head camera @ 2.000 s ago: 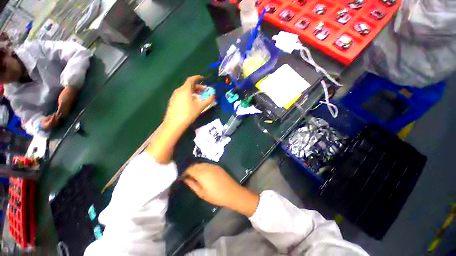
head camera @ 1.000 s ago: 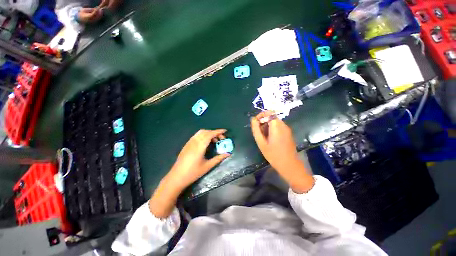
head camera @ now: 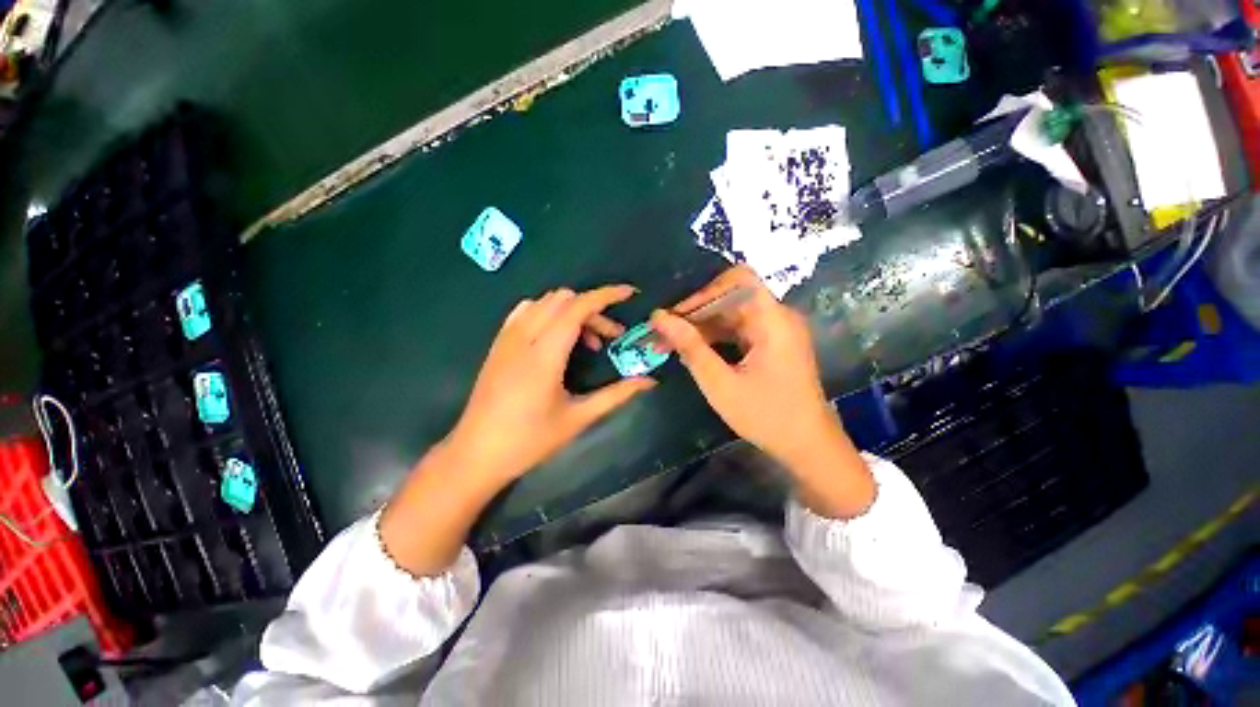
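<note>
A turquoise housing (head camera: 634, 354) is at the bench's near side, between the thumb and fingers of my left hand (head camera: 532, 376). My right hand (head camera: 753, 362) pinches thin silver-grey tweezers (head camera: 714, 307), whose tip end is over this housing and partly hidden by my fingers. White backing cards (head camera: 785, 194) covered with black specks lie overlapping just beyond my right hand. Two more turquoise housings lie on the green bench beyond my hands, one nearer (head camera: 491, 239) and one farther (head camera: 650, 100). Whether a black part is at the tweezers' tip is too small to tell.
A black compartment tray (head camera: 134, 477) with three turquoise housings stands at left, a red tray beyond it. Blank paper (head camera: 771, 31), blue strips (head camera: 898, 62), another housing (head camera: 944, 55) and a clear-grey syringe (head camera: 940, 173) lie at the far right. A dark tray (head camera: 1029, 463) is below the bench edge.
The view has moved closer to the bench. My left hand has gone from a raised reach to the near housing. My right hand has moved from the speckled cards to this housing.
</note>
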